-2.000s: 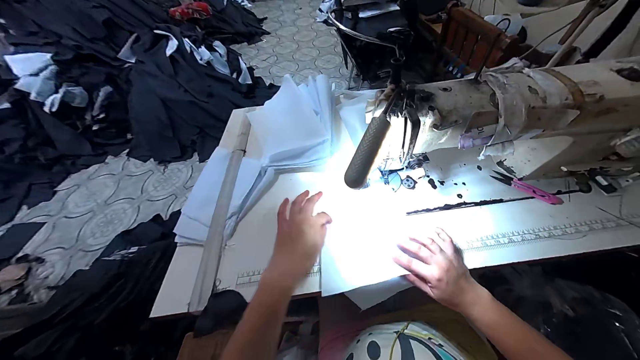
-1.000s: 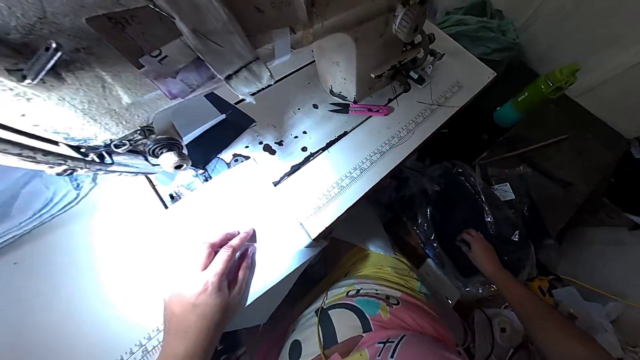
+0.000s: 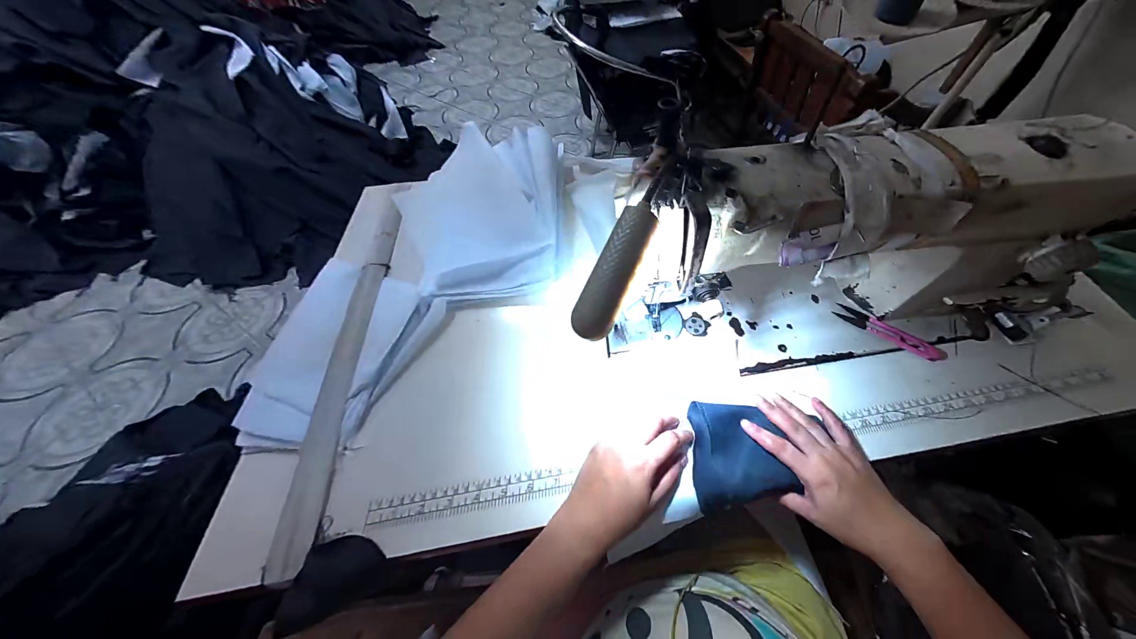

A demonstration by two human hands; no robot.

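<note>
A folded piece of dark blue fabric (image 3: pixel 737 457) lies at the front edge of the sewing table. My right hand (image 3: pixel 821 466) rests on its right part with the fingers spread and the palm down. At the fabric's left edge is my left hand (image 3: pixel 632 475), its fingers curled over white material (image 3: pixel 683 501) that shows beside the blue piece; whether they pinch it is unclear in the glare. Behind both hands stands an industrial sewing machine (image 3: pixel 914 204), its lamp lighting the needle area. The presser foot (image 3: pixel 657 311) is in front of the blue piece, not touching it.
Pink thread snips (image 3: pixel 903 339) lie on the machine bed. White fabric sheets (image 3: pixel 488 222) are stacked at the back left, partly under a long pale bar (image 3: pixel 342 390). A printed ruler scale (image 3: pixel 470 497) runs along the front edge. Dark garments (image 3: pixel 222 160) cover the floor at left.
My right hand has come from the dark plastic-wrapped pile at the right onto the table, where the dark blue fabric now lies under it. The view has swung back left.
</note>
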